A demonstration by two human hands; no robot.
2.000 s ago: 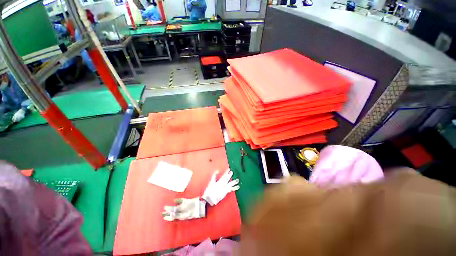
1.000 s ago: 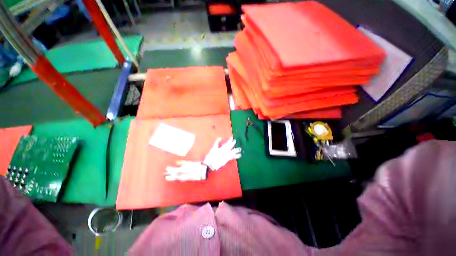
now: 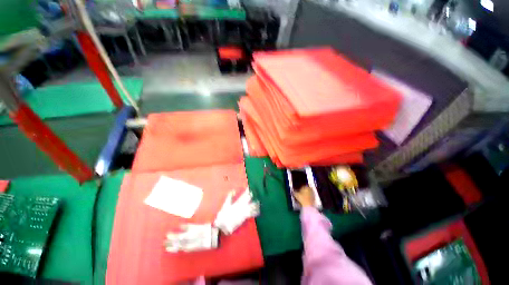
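Observation:
My right hand [image 3: 304,196], bare and small in the picture, is over the lower part of the white-framed device with the black screen [image 3: 299,179]. The hand is blurred; I cannot tell whether its fingers grip the device. My left hand is not in view. Two white gloves lie on the orange-red foam sheet [image 3: 134,239], one [image 3: 237,211] angled upward, the other [image 3: 192,237] flat beside it. A white paper sheet [image 3: 174,196] lies to their upper left.
A tall stack of orange-red sheets [image 3: 323,106] stands behind the device. A yellow round item [image 3: 342,178] and clear bag [image 3: 366,199] lie right of it. A green circuit board [image 3: 25,234] lies at left; another [image 3: 446,267] sits in a black tote at lower right. Red-wrapped frame tubes [image 3: 50,139] rise at left.
My right hand has come into view and reached forward onto the device. The view has tilted up since one second ago, and a board in a tote now shows at lower right.

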